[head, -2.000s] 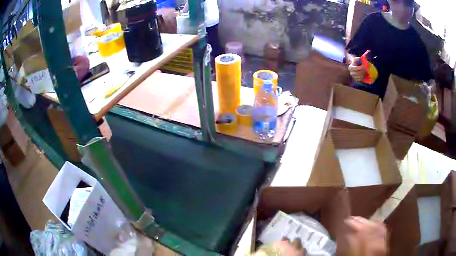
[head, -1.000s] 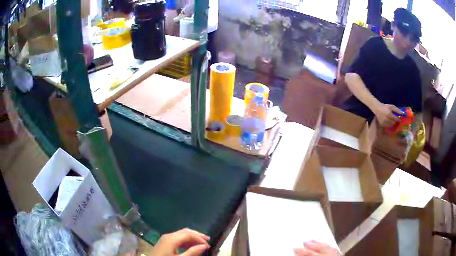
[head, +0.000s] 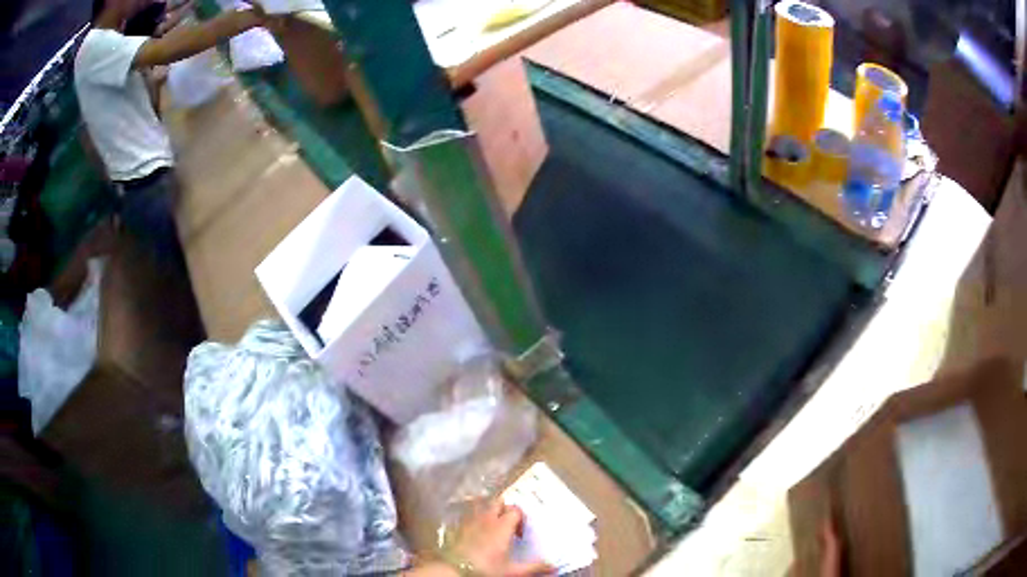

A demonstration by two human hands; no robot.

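My left hand [head: 496, 541] is at the bottom centre, its fingers on the left side of a small stack of printed white sheets [head: 554, 513] on the ledge. Whether it grips a sheet is unclear. A narrow blurred strip of my right hand [head: 830, 552] shows at the bottom, by the left side of an open brown carton [head: 828, 485]; the rest is hidden or cut off. A white top pad [head: 952, 485] lies in the carton. A crumpled clear plastic bag [head: 467, 434] lies just behind the sheets.
A silver-grey shiny bagged heap [head: 287, 451] and a white open box with handwriting [head: 394, 316] stand on the ledge [head: 253, 237]. A green post [head: 479, 237] rises beside the dark green belt [head: 676, 271]. Yellow tape rolls [head: 802, 85] and a bottle [head: 873, 169] stand beyond. A person [head: 124, 101] is upper left.
The view has swung left and down, so the taping person is out of view. My left hand has come onto the sheets. My right hand has left the top of the white pad it was on.
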